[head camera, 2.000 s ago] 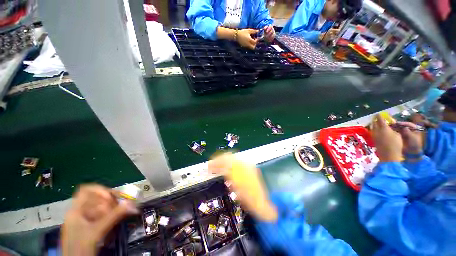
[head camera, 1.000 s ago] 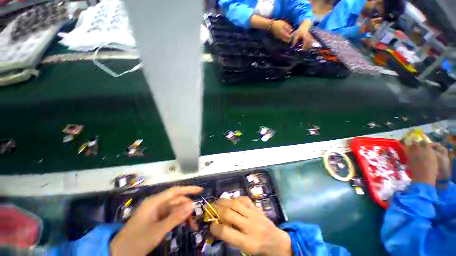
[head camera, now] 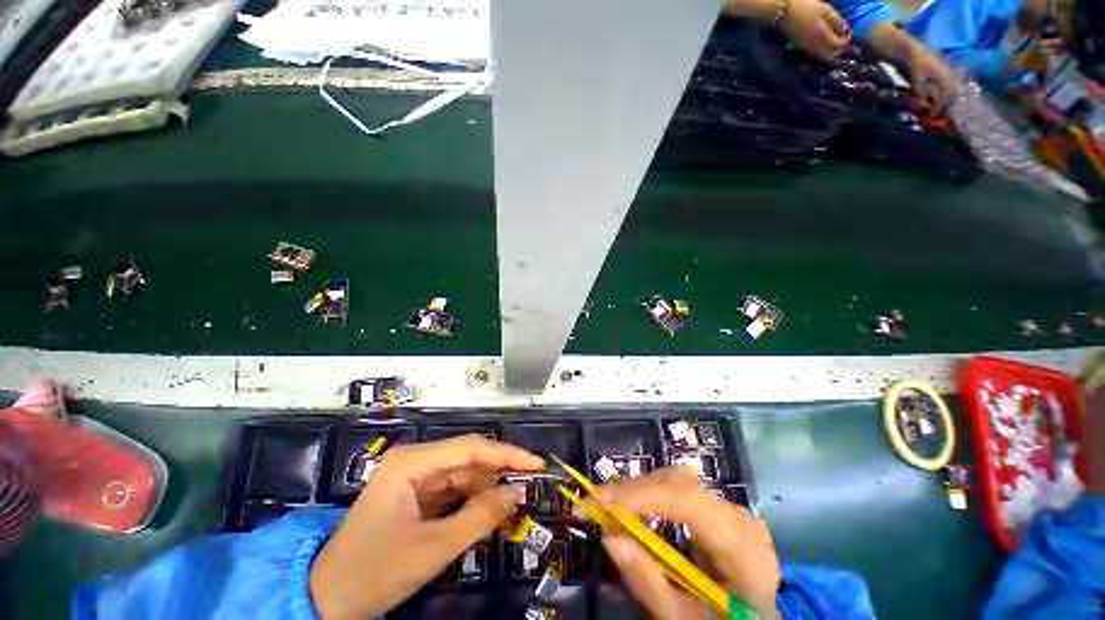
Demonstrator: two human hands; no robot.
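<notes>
A small dark electronic module (head camera: 533,491) with a silver frame is held above the black compartment tray (head camera: 281,466). My left hand (head camera: 418,521) pinches its left side between thumb and fingertips. My right hand (head camera: 691,533) holds yellow tweezers (head camera: 660,551) with a green rear end, their dark tips at the module's upper right edge. Both hands are bare and hide the middle of the tray. A flex tail with a white and yellow end (head camera: 531,533) shows just below the held module. More modules (head camera: 624,465) lie in the tray pockets.
A grey post (head camera: 570,182) stands ahead. Modules lie on the green conveyor belt (head camera: 182,194), another (head camera: 379,391) on its metal edge. A pink-red fan (head camera: 103,478) is left; a pale yellow ring (head camera: 919,424) and red basket (head camera: 979,454) are right. Another worker's hands (head camera: 818,30) are across the belt.
The view has swung left, shifting the scene rightward. My hands have come together over the tray since two seconds ago. The tweezers now lie more plainly across my right hand.
</notes>
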